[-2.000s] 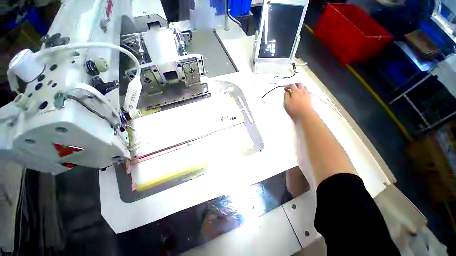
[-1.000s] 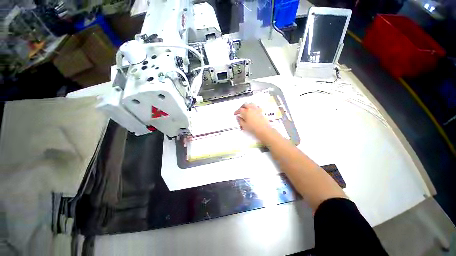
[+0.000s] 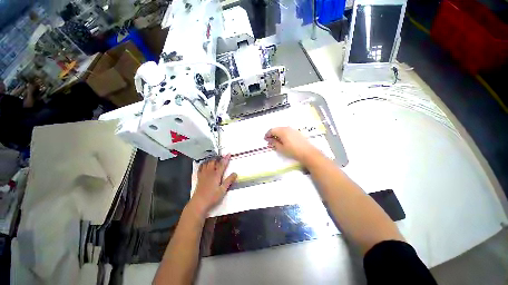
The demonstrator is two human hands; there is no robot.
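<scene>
The white placement template [image 3: 250, 133] with a red line and yellow edges lies in front of the sewing head [image 3: 178, 119]. My left hand [image 3: 211, 181] lies on the template's near left corner, below the needle area, fingers spread. My right hand [image 3: 287, 142] is on the template at the right part of the red line, fingertips bent together. A thin strip may lie along the red line between my hands; it is too small to tell it from the line. The grey clamp frame [image 3: 335, 146] borders the template.
Layered beige panels [image 3: 72, 167] lie at the left. The control panel [image 3: 375, 39] stands at the back right, with thin white cords [image 3: 418, 97] near it. A silver clamp mechanism [image 3: 256, 78] is behind the template. A red bin [image 3: 470, 36] is on the floor. A person's arm shows far left.
My right hand has moved from beside the control panel onto the template. My left hand has come into view at the template's left end. The camera view has shifted.
</scene>
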